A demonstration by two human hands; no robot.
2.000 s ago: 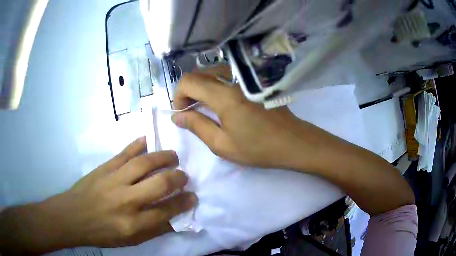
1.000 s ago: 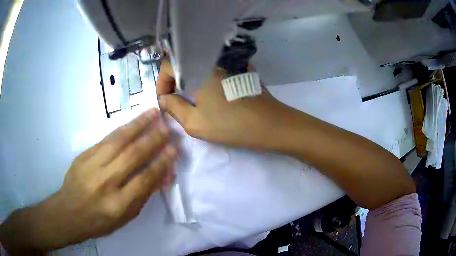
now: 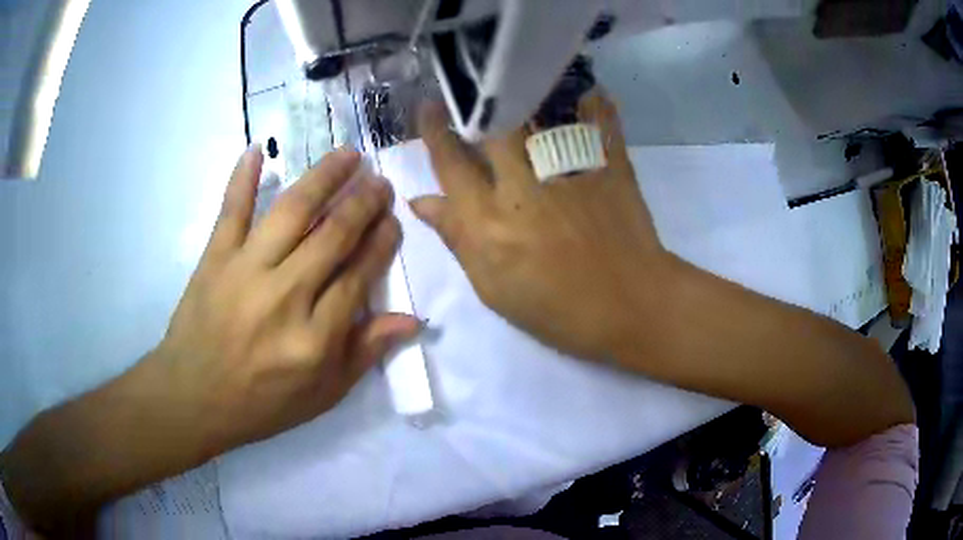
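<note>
A large white fabric panel (image 3: 528, 390) lies on the machine table under both hands. A narrow white placket strip (image 3: 410, 374) runs on it from the foot area toward the front, its near end showing below my left thumb. My left hand (image 3: 290, 274) lies flat on the strip and panel, fingers slightly spread, holding nothing. My right hand (image 3: 560, 227) rests on the panel right of the strip, fingers apart, its fingertips partly behind the machine head. The presser foot area is blurred and the needle cannot be made out.
The machine head (image 3: 549, 53) hangs over the far middle, with a ribbed cream knob (image 3: 567, 150) above my right hand. Cut strips (image 3: 929, 264) hang at the right table edge. A glowing lamp (image 3: 55, 90) stands upper left.
My left hand has moved up and flattened over the strip. My right hand's fingers have spread, and it has shifted right. The strip now lies straighter. The machine head appears shifted in view.
</note>
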